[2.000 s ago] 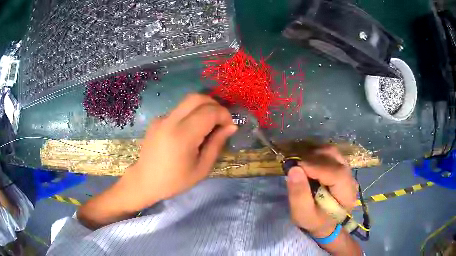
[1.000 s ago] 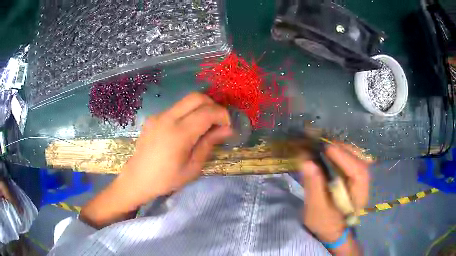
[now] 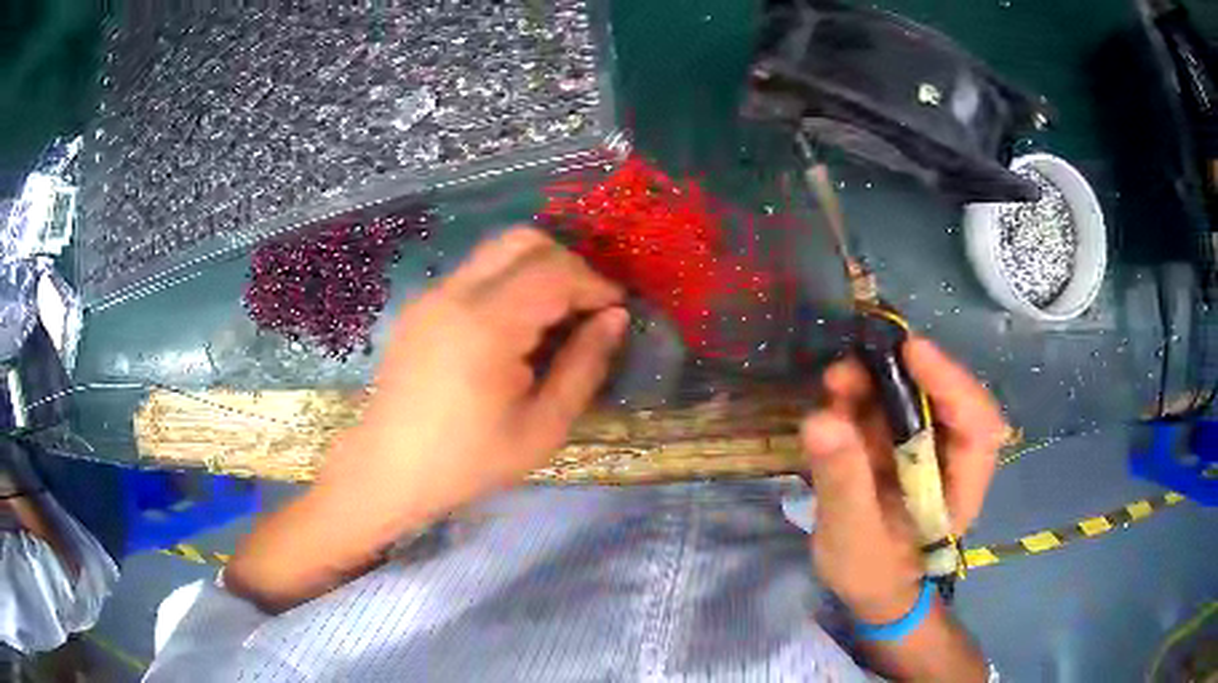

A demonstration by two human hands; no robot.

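Note:
My right hand (image 3: pixel 902 494) holds a soldering iron (image 3: pixel 898 400) with a black grip and cream handle, its metal tip pointing up and away, near the black fan frame. My left hand (image 3: pixel 468 387) is over the wooden strip (image 3: pixel 227 434), thumb and forefinger close together; it is blurred and whatever may be between the fingertips cannot be made out. A dark grey round block (image 3: pixel 652 358) shows beside the left fingertips. A pile of red lead wires (image 3: pixel 655 240) lies just beyond them. Maroon bead-like parts (image 3: pixel 321 287) lie left of the wires.
A clear tray (image 3: pixel 347 114) of small grey-silver parts fills the back left. The black fan frame (image 3: pixel 895 94) stands at the back right, beside a white bowl (image 3: pixel 978 247) of silvery grains. Clear plastic bags (image 3: pixel 54 567) are at the far left.
The soldering iron has swung from pointing at the left fingertips to pointing up toward the fan, and my right hand has moved right. My left hand stays nearly in place.

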